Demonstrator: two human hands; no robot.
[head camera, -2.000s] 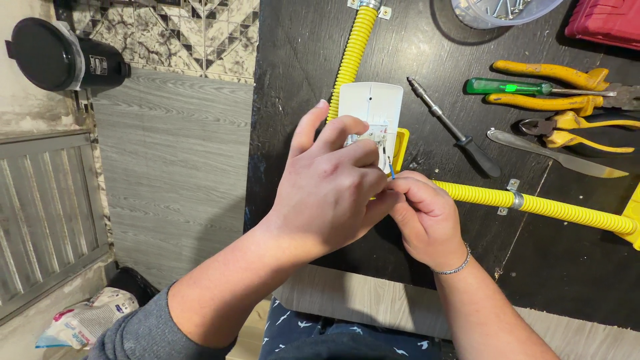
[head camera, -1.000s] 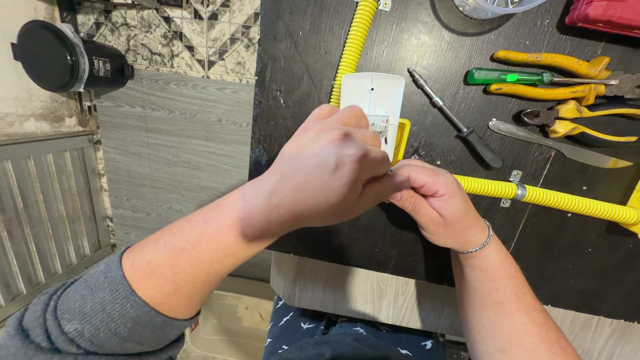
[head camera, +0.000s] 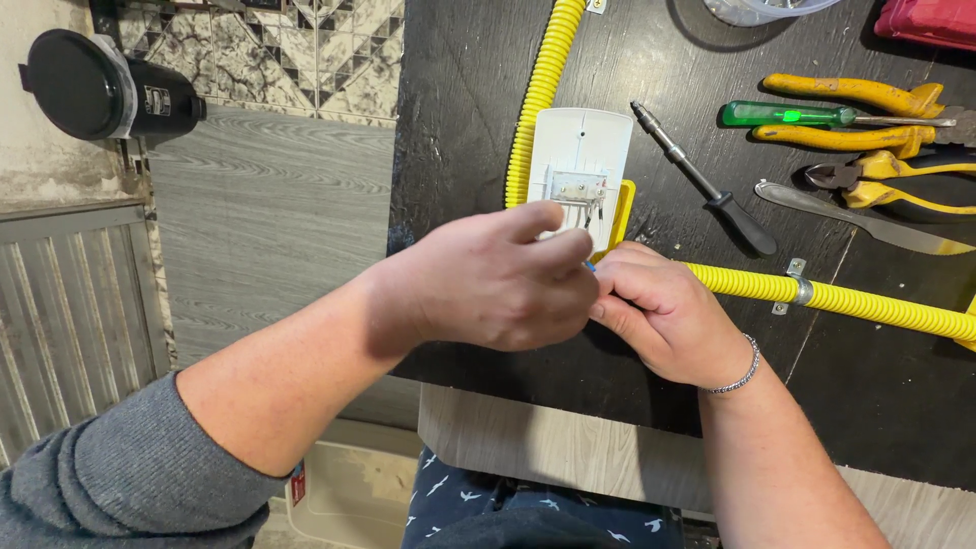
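Observation:
A white plastic cover plate (head camera: 582, 145) lies inner side up, with a metal-fronted switch or socket module (head camera: 579, 187) and thin wires (head camera: 591, 217) coming off it. My left hand (head camera: 511, 282) is closed around the wires below the module; its fingertips are partly hidden. Touching it, my right hand (head camera: 663, 309) pinches a blue wire (head camera: 589, 266) between thumb and forefinger. Behind the plate and hands shows the edge of a yellow electrical box (head camera: 626, 210). Yellow corrugated conduit (head camera: 545, 76) runs up from there, and another length (head camera: 747, 282) runs right under a metal clamp (head camera: 803, 290).
On the black wooden board (head camera: 473, 99) lie a black-handled nut driver (head camera: 705, 183), a green screwdriver (head camera: 793, 114), yellow-handled pliers (head camera: 854, 137), diagonal cutters (head camera: 869, 179) and a table knife (head camera: 846, 217). A clear tub (head camera: 770, 9) and a red case (head camera: 926, 23) stand at the top right.
My left hand has shifted lower relative to the cover plate, uncovering the module that it largely hid a second ago. The right hand stays beside it.

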